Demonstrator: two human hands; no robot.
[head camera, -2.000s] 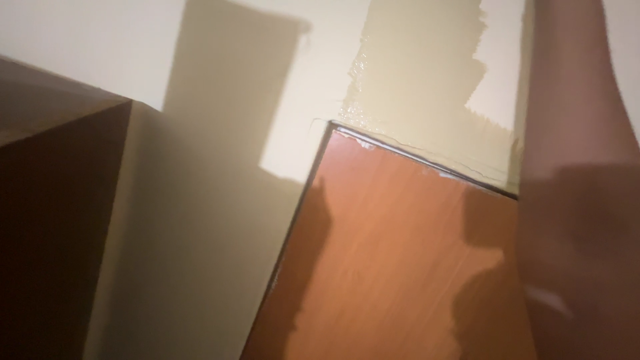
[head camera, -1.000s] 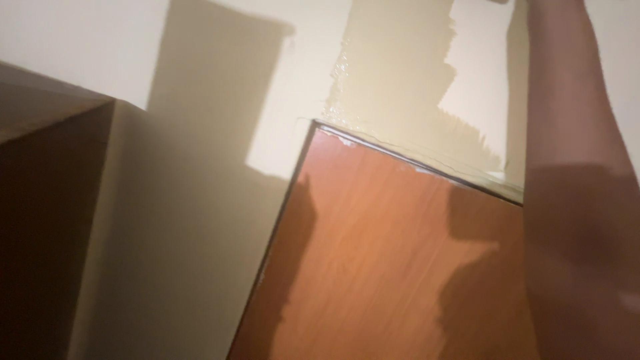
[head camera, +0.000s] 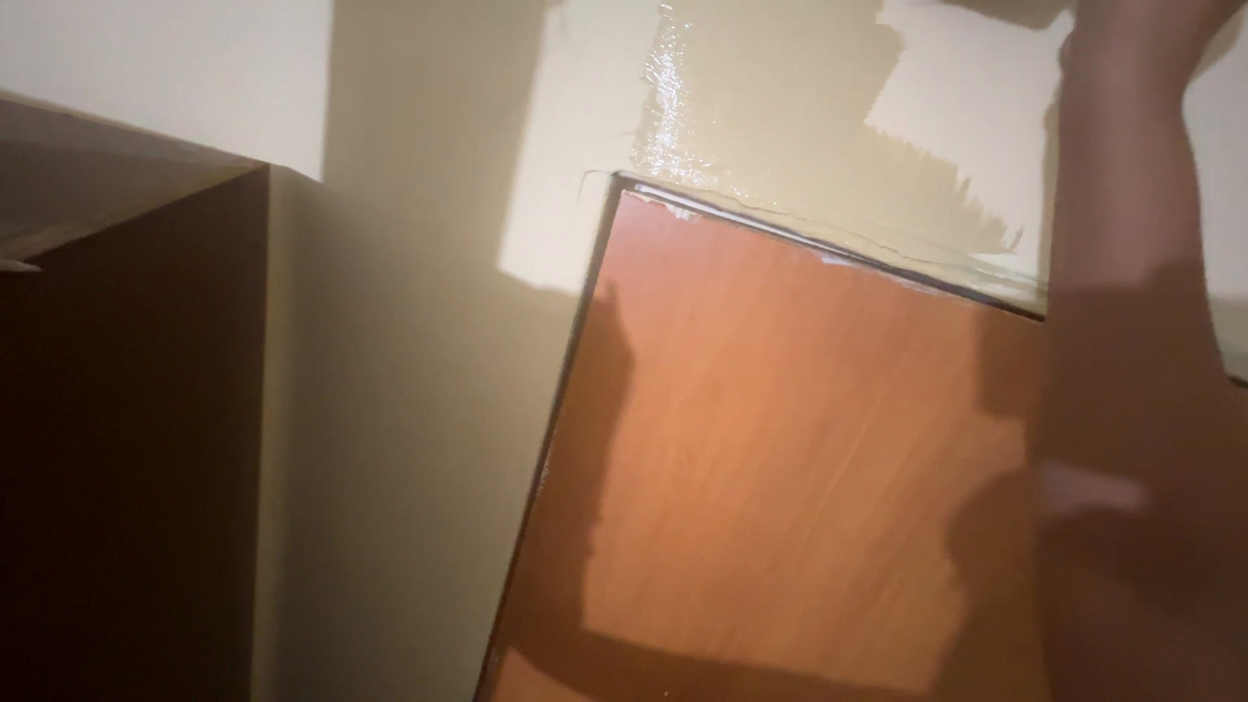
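Observation:
My right forearm rises along the right side of the head view, blurred and partly in shadow. Only the base of my right hand (head camera: 1155, 29) shows at the top edge; its fingers and anything in them are cut off. Left of it, the wall carries a beige painted area (head camera: 780, 88) with a wet, glistening streak (head camera: 668, 88). A paler patch (head camera: 965, 88) with ragged brushed edges lies between that paint and my arm. Below is an orange-brown wood-look panel (head camera: 780, 439) with a dark edge and whitish smears along its top. My left hand is out of view.
A dark recess (head camera: 127, 439) lies at the left under a greyish slanted surface (head camera: 97, 175). A small pale pointed thing (head camera: 19, 265), too unclear to name, enters at the left edge. Shadows cross the wall and panel.
My right wrist and the base of the hand have come into view at the top right. The small pale pointed thing now shows at the left edge.

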